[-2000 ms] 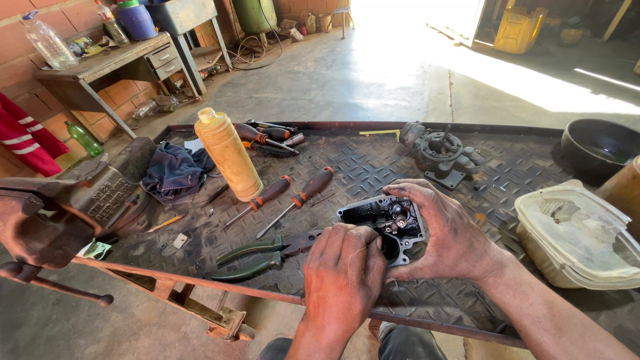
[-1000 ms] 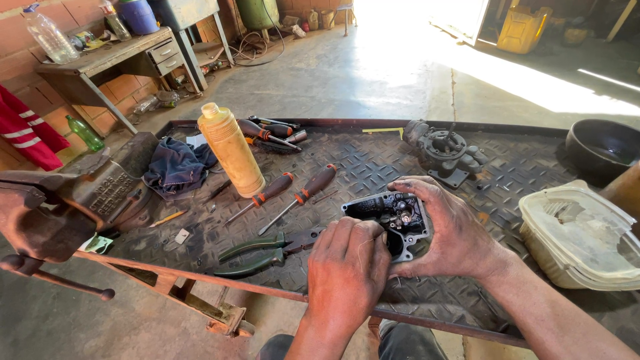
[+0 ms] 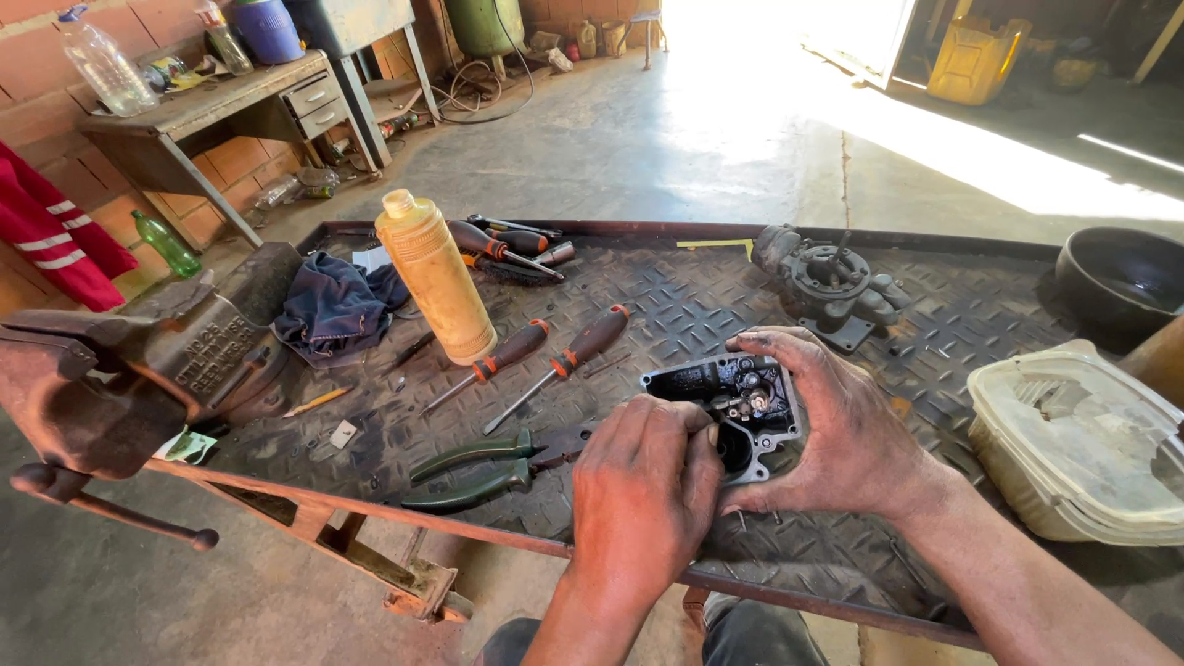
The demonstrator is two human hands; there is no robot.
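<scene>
My right hand (image 3: 832, 435) grips the outer side of a metal carburetor body (image 3: 689, 381), its open, oily black cavity facing up. My left hand (image 3: 643, 476) lies over the body's near left corner with bent fingers by the round bore; whether it pinches a small part is hidden. Green-handled pliers (image 3: 476, 472) lie just left of it, their jaws partly behind my left hand. Two screwdrivers, one nearer (image 3: 587, 344) and one farther left (image 3: 509, 351), lie beyond the pliers. Another grimy carburetor part (image 3: 828, 282) rests on the steel tread plate behind my right hand.
A bench vise (image 3: 176, 361) stands at the left edge. Near it are a dark blue cloth (image 3: 333, 305), a yellowish plastic bottle (image 3: 435, 277) and several tools (image 3: 509, 245). A cloudy plastic tub (image 3: 1073, 444) and a black bowl (image 3: 1124, 277) stand at the right. The bench has a raised rim (image 3: 610, 228).
</scene>
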